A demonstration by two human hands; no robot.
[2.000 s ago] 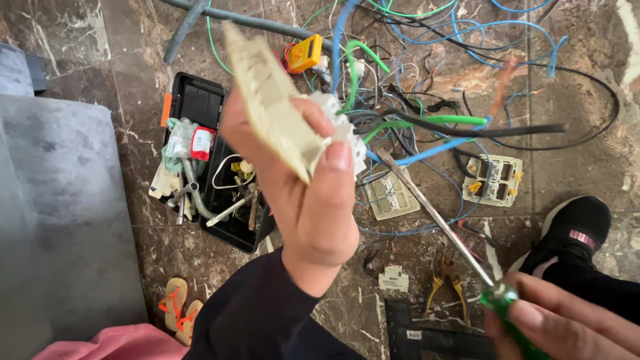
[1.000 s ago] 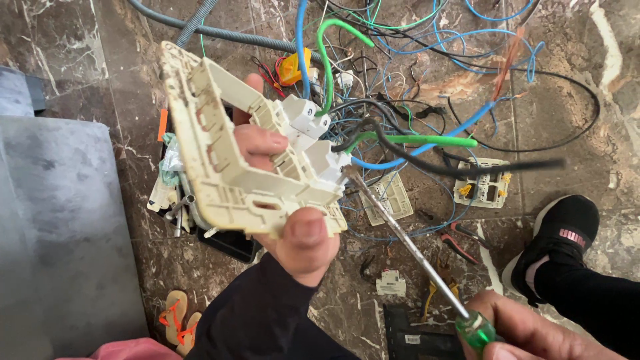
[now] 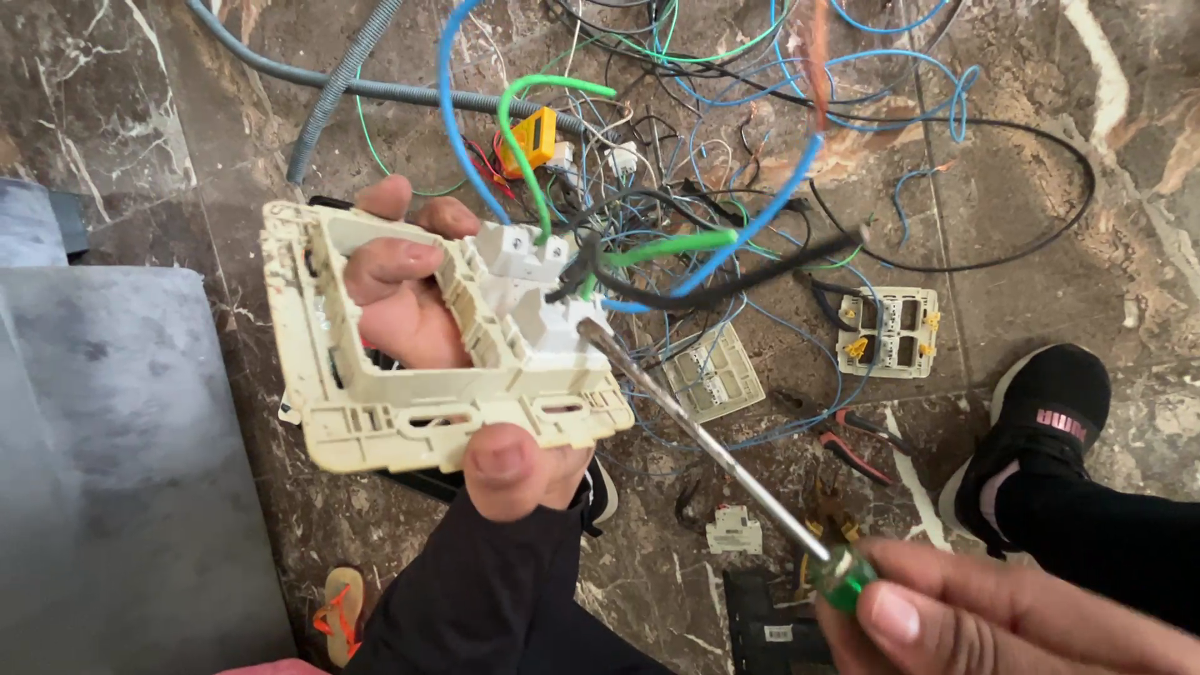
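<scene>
My left hand [image 3: 506,469] grips a cream plastic mounting frame [image 3: 356,445] from behind, its thumb on the lower edge and fingers showing through the opening. White socket modules [image 3: 562,328] sit in the frame's right part. Blue, green and black insulated wires [image 3: 731,267] run out of them; the blue one ends in bare copper strands [image 3: 818,66]. My right hand [image 3: 975,609] holds a screwdriver [image 3: 712,445] by its green handle. The screwdriver's tip is at the lower white module; whether it sits in a screw is hidden.
On the marble floor lie tangled wires [image 3: 694,187], grey corrugated conduit [image 3: 337,94], a yellow multimeter [image 3: 530,141], two more frames [image 3: 923,333] [image 3: 741,375], red-handled pliers [image 3: 858,459] and a circuit breaker [image 3: 734,531]. A grey block [image 3: 131,450] stands at left, a shoe [image 3: 1055,412] at right.
My left hand has turned the frame from nearly edge-on, so its opening and modules now face the camera. The screwdriver remains in my right hand, its tip near the modules throughout.
</scene>
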